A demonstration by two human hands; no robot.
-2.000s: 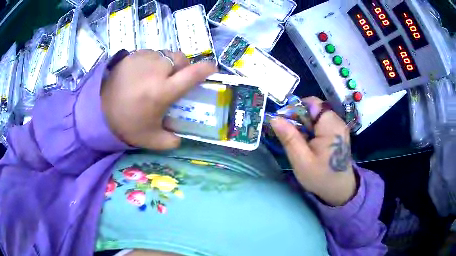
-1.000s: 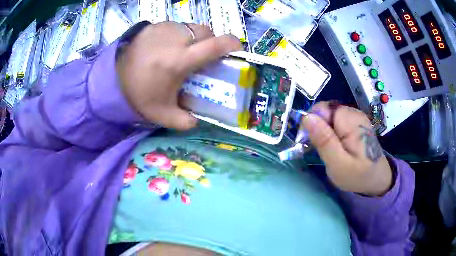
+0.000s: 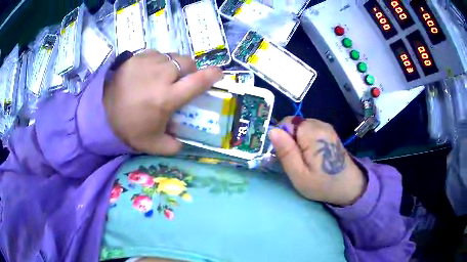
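My left hand [image 3: 148, 102] holds a power bank unit [image 3: 202, 120] with its open face up, showing the battery, yellow tape and green circuit board [image 3: 253, 112]. A small display [image 3: 241, 128] on the board glows white. My right hand [image 3: 312, 158] pinches test lead plugs [image 3: 267, 153] against the unit's right end; the fingers partly hide them, so I cannot tell whether one is fully inserted. Blue wire [image 3: 298, 108] runs behind my right hand. The tester [image 3: 353, 41] stands at the upper right with lit red readouts [image 3: 412, 61].
Several open units lie in a loose row along the back, some in clear plastic. One tilted unit [image 3: 276, 66] lies between my hands and the tester. Another unit [image 3: 238, 78] lies just behind the held one. Clear bags [image 3: 440, 112] are at the right.
Over the last second the view has shifted, so everything sits lower and further left. My right hand has brought the plugs closer against the unit's end. The display is still lit.
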